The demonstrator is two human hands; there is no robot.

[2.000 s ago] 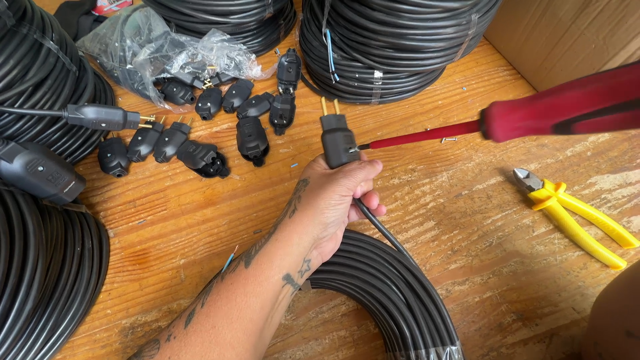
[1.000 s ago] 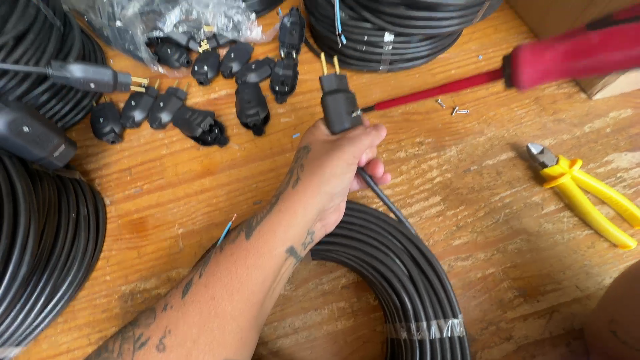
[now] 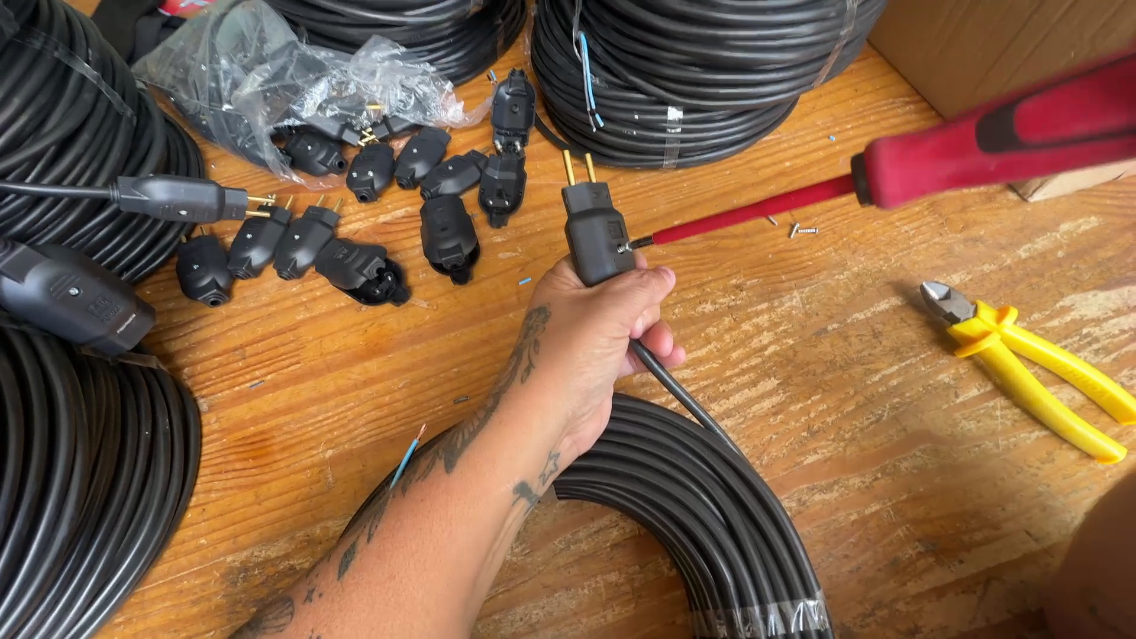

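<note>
My left hand [image 3: 612,328] grips a black two-pin electrical plug [image 3: 596,229], its brass pins pointing up. A black cable [image 3: 683,390] runs from below my fingers down to a coil of black cable [image 3: 754,506] under my forearm. The tip of a red insulated screwdriver [image 3: 763,217] meets a small screw [image 3: 625,248] on the plug's right side. Its handle leaves the view at the upper right, and my right hand on it is out of frame. A blurred patch of skin shows at the lower right edge. A blue wire end [image 3: 406,460] sticks up beside my left forearm.
Diagonal cutters with yellow handles [image 3: 1021,364] lie at right. Loose screws [image 3: 803,231] are on the wooden table behind the screwdriver. Several black plugs and sockets [image 3: 448,235] lie at upper left by a clear plastic bag [image 3: 257,98]. Large cable coils [image 3: 701,71] and a cardboard box [image 3: 994,44] stand behind.
The view shifted and came back. My left hand keeps its hold on the plug, with the screwdriver tip still at its side.
</note>
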